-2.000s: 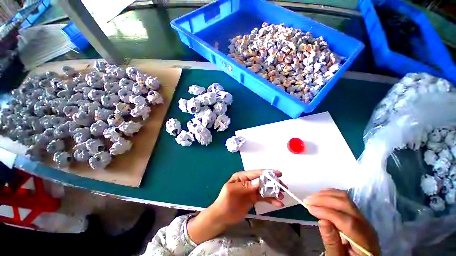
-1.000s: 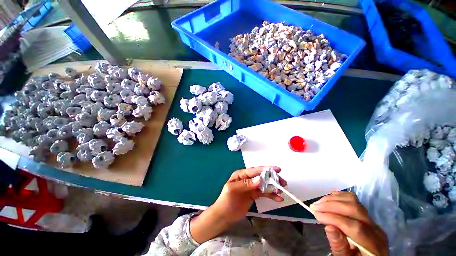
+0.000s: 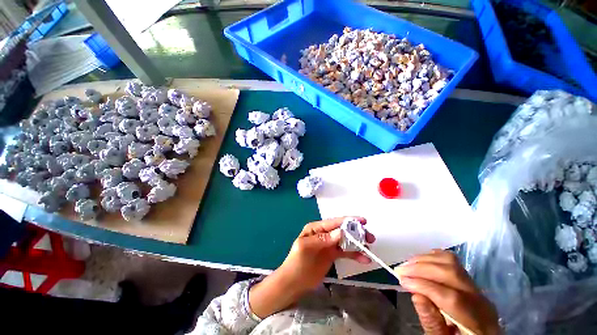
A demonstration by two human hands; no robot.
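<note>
My left hand (image 3: 314, 256) holds a knobbly white-grey resin body (image 3: 352, 234) between thumb and fingers over the paper's near edge. A dark opening shows in the body's upper side. My right hand (image 3: 448, 288), partly cut off by the bottom edge, holds a thin pale stick (image 3: 376, 258). The stick's tip is at the body, near its opening; exact contact is hard to tell. A small red cap (image 3: 389, 188) lies on the white paper sheet (image 3: 429, 216). One resin body (image 3: 309, 186) sits at the paper's left corner.
A loose pile of bodies (image 3: 268, 149) lies left of the paper. A brown board (image 3: 208, 163) at left bears many bodies. A blue bin (image 3: 353, 125) behind holds small parts. A clear bag (image 3: 501, 222) of bodies and a second blue bin (image 3: 501, 59) are at right. A metal upright (image 3: 124, 42) stands at back left.
The stick and right hand have shifted slightly, first right, then back left. The held body has turned a little, and its dark opening now shows more clearly. Both hands keep their holds.
</note>
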